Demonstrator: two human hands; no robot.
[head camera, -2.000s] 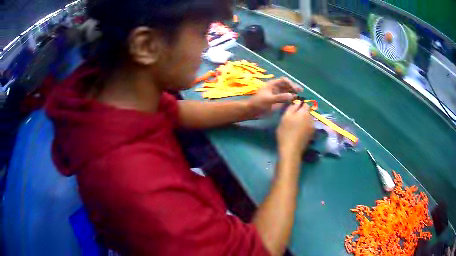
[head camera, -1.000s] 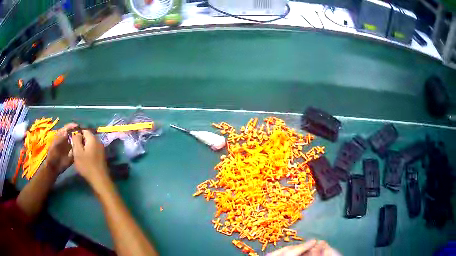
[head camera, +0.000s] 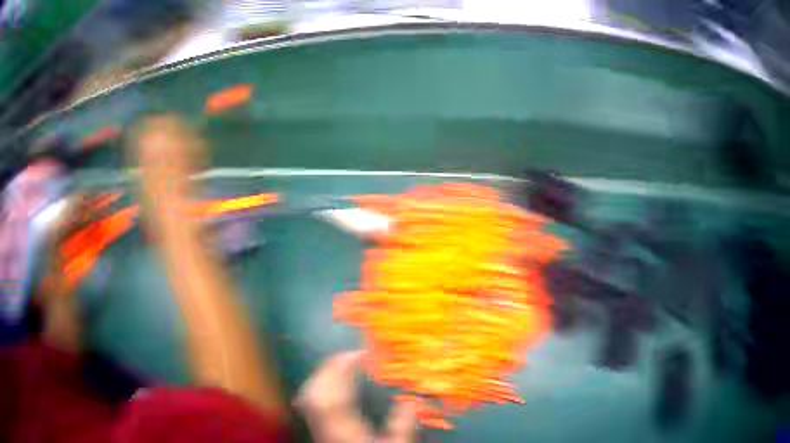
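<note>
The picture is heavily blurred. A large heap of small orange plastic inserts (head camera: 455, 298) lies on the green bench in front of me. My left hand (head camera: 342, 402), as far as the blur lets me tell, is at the bottom edge, cut off, by the heap's lower left side. Whether it holds anything cannot be made out. My right hand is not clearly in view. Several black plastic housings (head camera: 619, 329) lie right of the heap.
A white-handled pointed tool (head camera: 359, 221) lies at the heap's upper left. At left, a neighbouring worker's forearm (head camera: 203, 294) reaches toward the belt, near long orange strips (head camera: 95, 242) and one yellow strip (head camera: 238, 205). A pale line (head camera: 346, 175) crosses behind the heap.
A hand now shows at the bottom, left of where one showed before. The neighbour's arm has reached farther up toward the belt. The view has become much more blurred.
</note>
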